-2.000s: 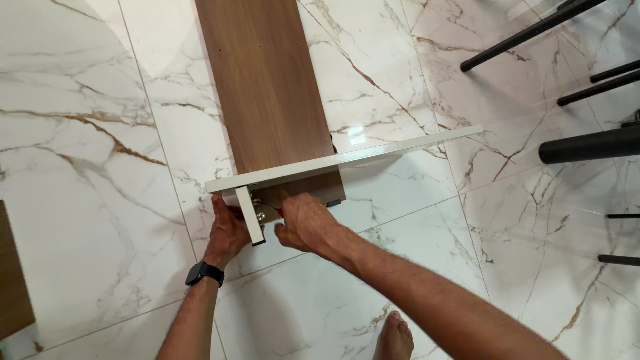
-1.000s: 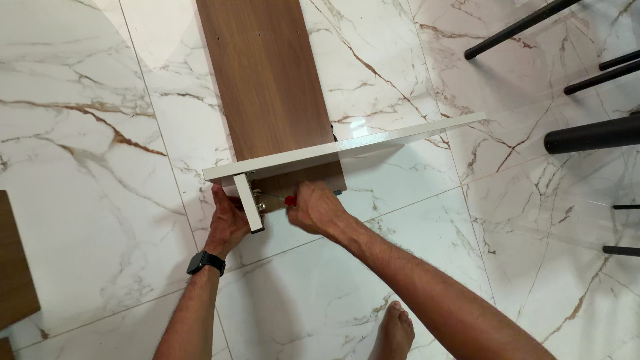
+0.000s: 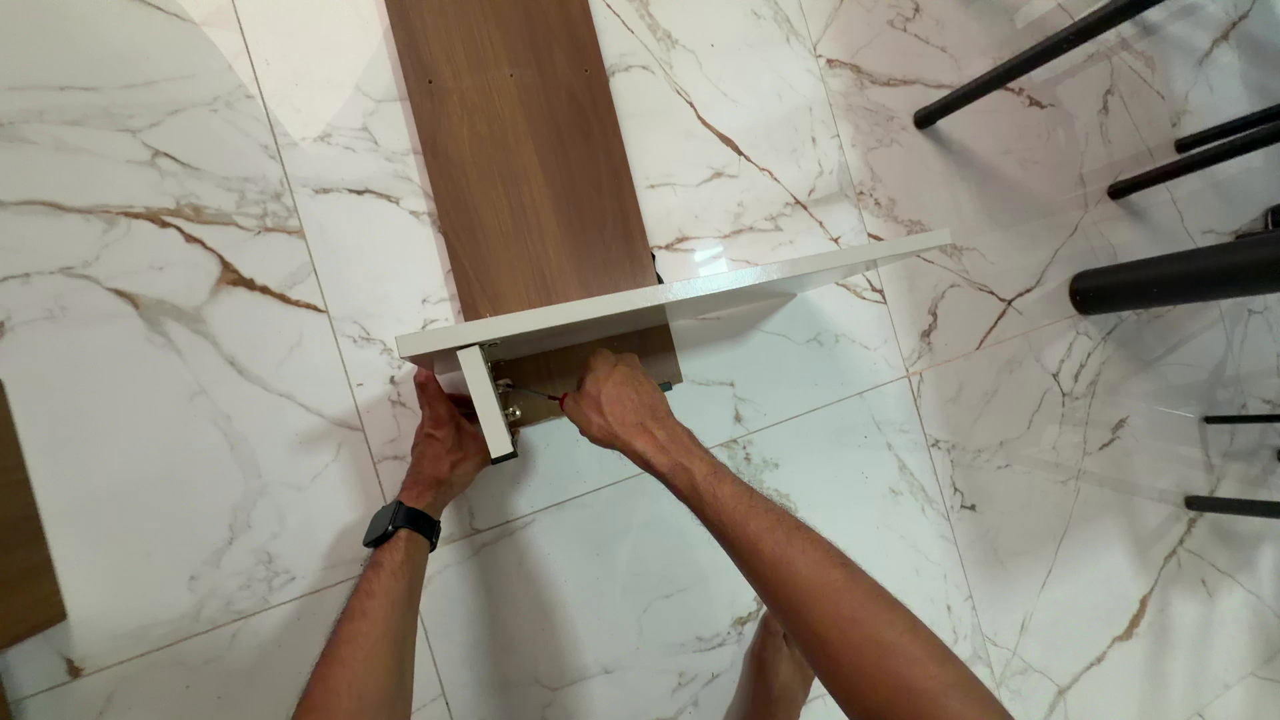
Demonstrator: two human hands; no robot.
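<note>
My right hand [image 3: 620,405] is closed on a red-handled screwdriver [image 3: 562,401], whose thin shaft points left at metal fittings [image 3: 508,395] on the inner side of a short white panel [image 3: 484,402]. My left hand [image 3: 443,445] rests against the outer side of that short panel, below the end of a long white panel [image 3: 660,297]; its fingertips are partly hidden. The long panel stands on edge across a brown wood-look board [image 3: 530,170] with small holes. The short panel meets the long one near its left end.
Black metal furniture legs [image 3: 1180,275] reach in from the right. Another brown board [image 3: 22,530] lies at the left edge. Below, a bare foot [image 3: 775,665] is partly covered by my right forearm. The floor is veined, marble-look tile [image 3: 620,590].
Both hands stay around the short white panel. The red of the screwdriver handle shows beside my right hand one second ago and now. The foot has become more hidden behind my right forearm.
</note>
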